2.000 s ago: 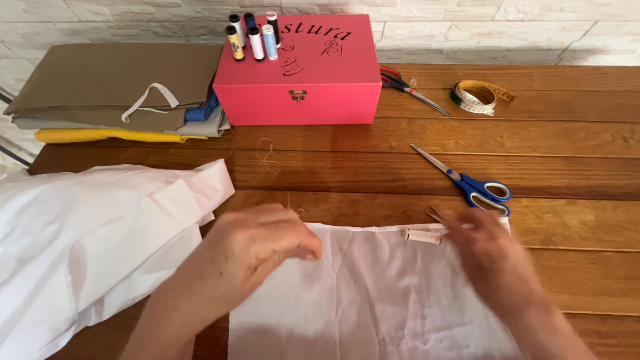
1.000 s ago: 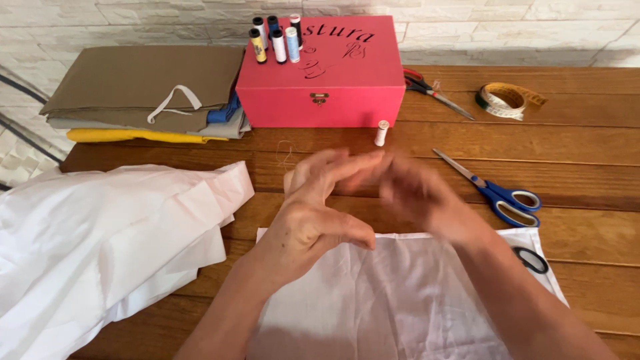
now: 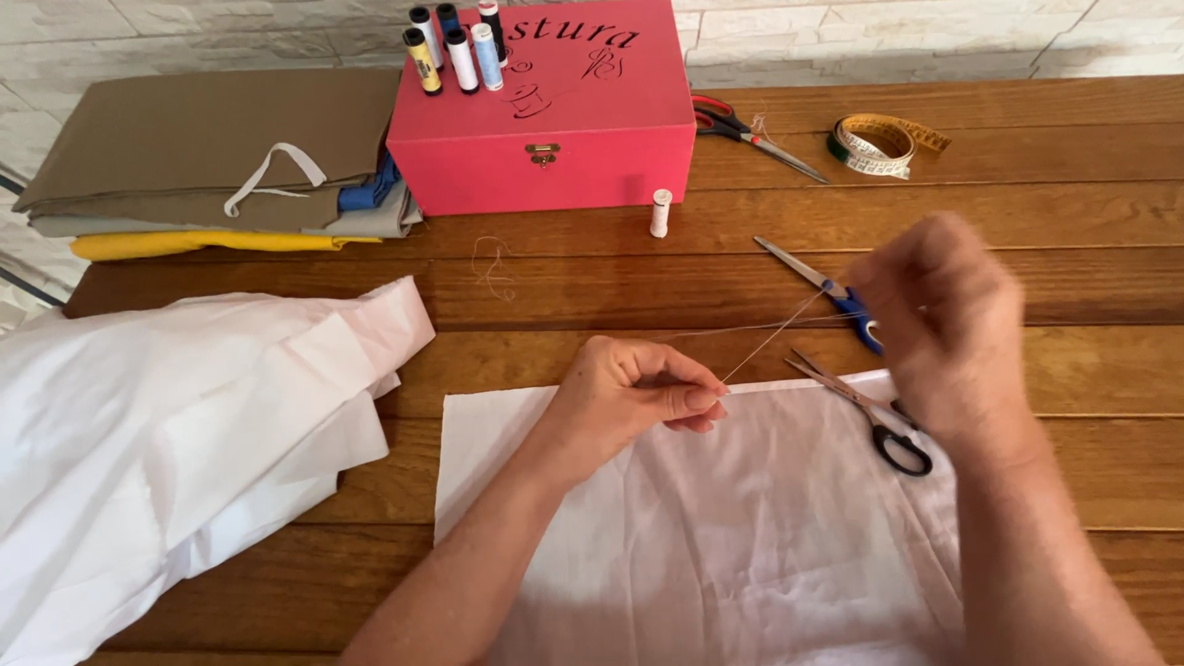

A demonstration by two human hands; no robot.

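Observation:
My left hand (image 3: pixel 647 393) pinches the end of a thin white thread (image 3: pixel 775 336) between thumb and fingertips, over the top edge of a white cloth (image 3: pixel 740 518). From there the thread runs up to the right toward my right hand (image 3: pixel 943 324), which is blurred, with its fingers closed together; what lies between them is hidden. Small scissors with black handles (image 3: pixel 901 450) lie on the cloth beneath the right hand. Just beyond them, blue-handled scissors (image 3: pixel 814 280) rest on the wooden table, partly covered by the right hand. A white thread spool (image 3: pixel 659 215) stands upright before the pink box.
A pink wooden box (image 3: pixel 546 171) with several thread spools (image 3: pixel 462 60) on its lid stands at the back. Folded fabrics (image 3: pixel 222 139) lie left of it, bunched white cloth (image 3: pixel 185 416) nearer. Red-and-black scissors (image 3: pixel 758 139) and a tape measure (image 3: pixel 869 148) lie at the back right.
The white spool, lying on the cloth two seconds ago, stands by the box. My hands, close together a second ago, are now apart, the right one farther right with thread stretched between them.

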